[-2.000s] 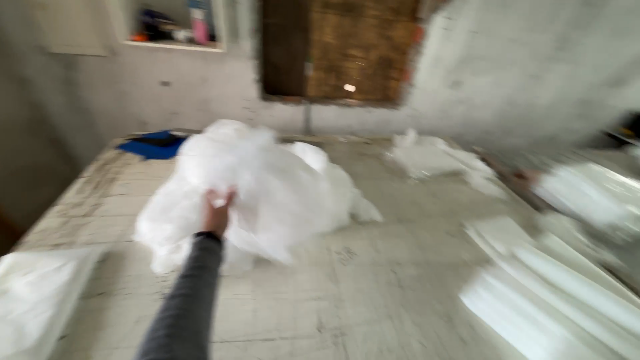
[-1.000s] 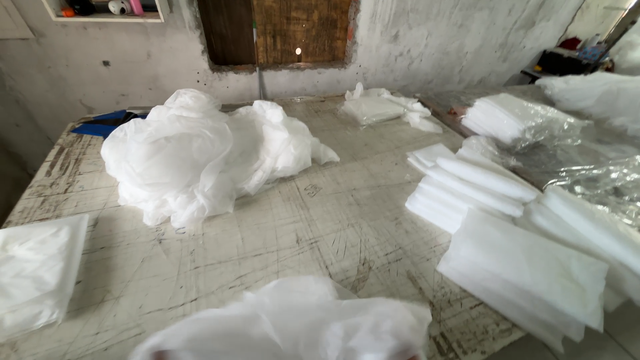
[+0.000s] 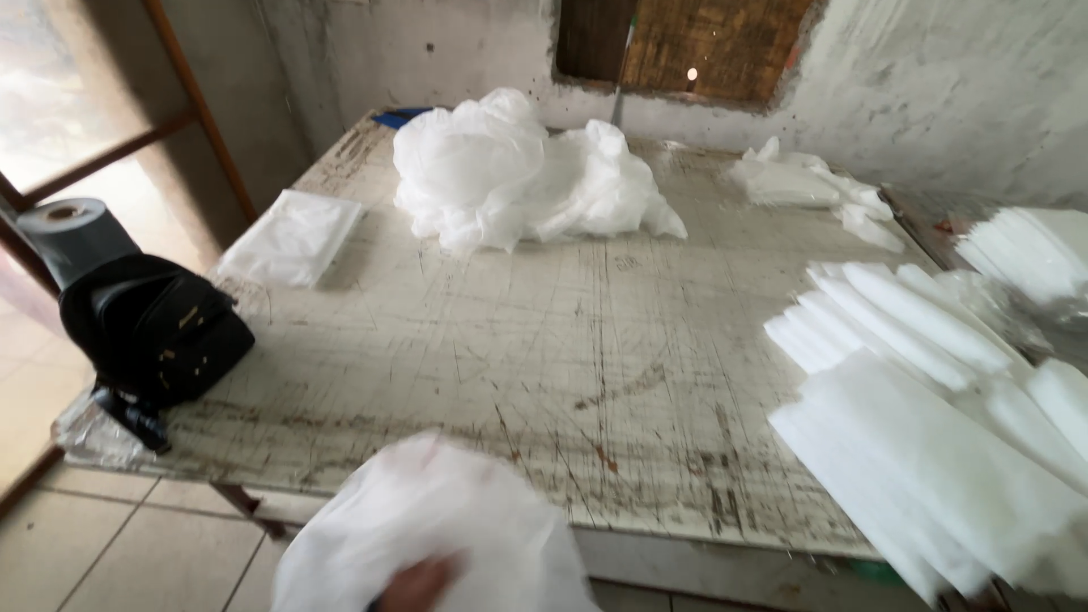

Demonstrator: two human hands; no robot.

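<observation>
A thin white translucent sheet or bag (image 3: 459, 510), blurred, spreads in front of me at the table's near edge. Against its lower part lies my left hand (image 3: 425, 582), a dark band at the wrist; blur hides whether its fingers grip the material. Faint pinkish patches show near the top of the sheet, but I cannot make out my right hand. Farther back on the worn table (image 3: 510, 340) sits a large crumpled heap of similar white material (image 3: 527, 178). Stacks of folded white sheets (image 3: 926, 459) lie at the right.
A black bag (image 3: 161, 331) and a grey roll (image 3: 76, 234) are at the left edge. Beyond them lies a flat folded white packet (image 3: 293, 238). Smaller crumpled white pieces (image 3: 790, 178) rest at the back right, near clear plastic (image 3: 1003, 310). A blue item (image 3: 399, 116) is in the far corner.
My left hand was on the big crumpled heap two seconds ago and is now low in front of me at a separate white sheet. The view has swung left, bringing in the black bag.
</observation>
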